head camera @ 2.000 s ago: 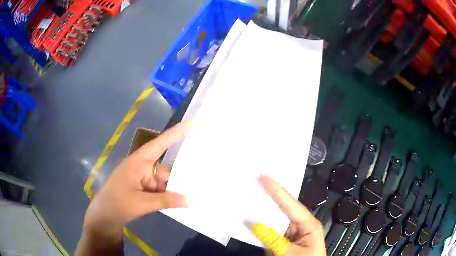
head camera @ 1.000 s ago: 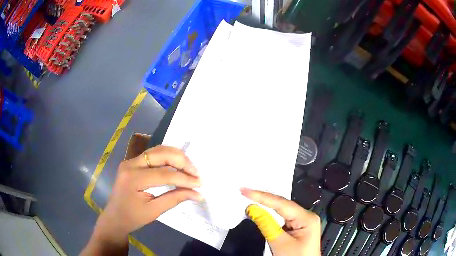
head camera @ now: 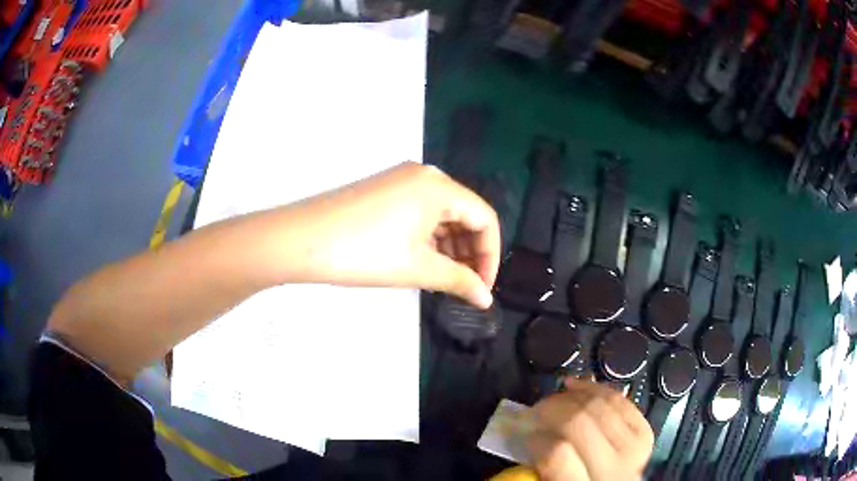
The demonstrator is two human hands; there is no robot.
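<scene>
My left hand (head camera: 423,235) reaches across the long white label sheet (head camera: 310,122). Its thumb and finger are pinched at the upper right edge of a thin screen label (head camera: 467,322) with small pale text, which lies over a dark watch face. Whether the film lies fully flat is too blurred to tell. My right hand (head camera: 592,432) is half closed over a small white wipe (head camera: 507,427) with a yellowish patch, near the lower watches. Its yellow finger cot (head camera: 515,474) is cut by the bottom edge. Glossy black smartwatches (head camera: 598,293) lie in rows to the right.
A blue bin (head camera: 211,108) is partly covered by the sheet at upper left. Red trays (head camera: 42,122) stand beyond the grey floor with yellow tape. Black straps and red trays (head camera: 648,28) line the green mat's far side. White papers (head camera: 836,366) lie far right.
Both hands have left the sheet and moved right to the watches. The lower left watch face now shows a texted film. The right hand has a wipe under it. The view has shifted right.
</scene>
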